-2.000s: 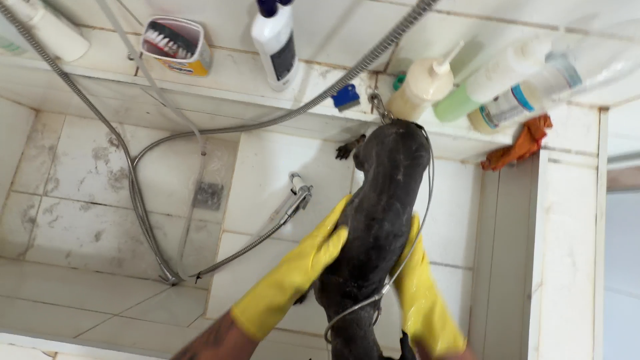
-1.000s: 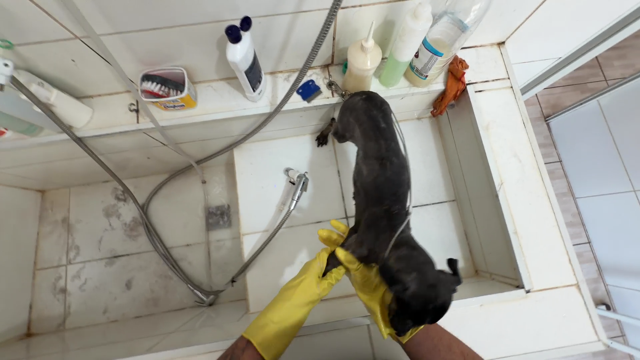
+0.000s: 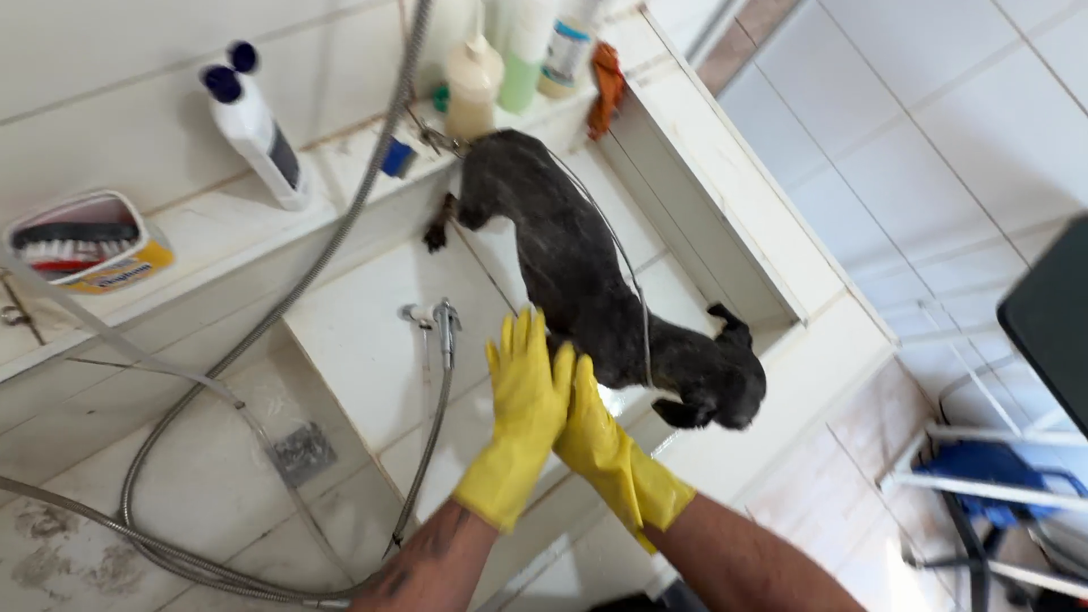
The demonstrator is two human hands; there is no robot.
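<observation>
A dark, short-haired dog [image 3: 574, 255] stands in a tiled tub, its head toward the lower right and a thin cable leash [image 3: 629, 263] along its back. My left hand [image 3: 523, 399], in a yellow rubber glove, lies flat beside the dog's chest with the fingers extended. Close against it, my right hand [image 3: 591, 416] wears a matching glove; its fingertips are partly hidden near the dog's front leg. Whether the hands grasp the leg cannot be told. Left of them, a metal spray nozzle [image 3: 446, 327] on a hose rests on the raised tub floor.
Along the ledge [image 3: 221, 229] stand a tub of brushes [image 3: 85, 246], a white bottle [image 3: 263, 136], a blue comb [image 3: 397, 158], a cream squeeze bottle [image 3: 473, 85] and a green bottle [image 3: 520, 68]. An orange cloth [image 3: 605, 89] hangs at the corner. Metal hose [image 3: 331, 246] loops across the left side.
My right hand has left the dog's head and neck and come beside my left hand at its chest. The dog's head has turned from below toward the right. The view has rotated and shifted.
</observation>
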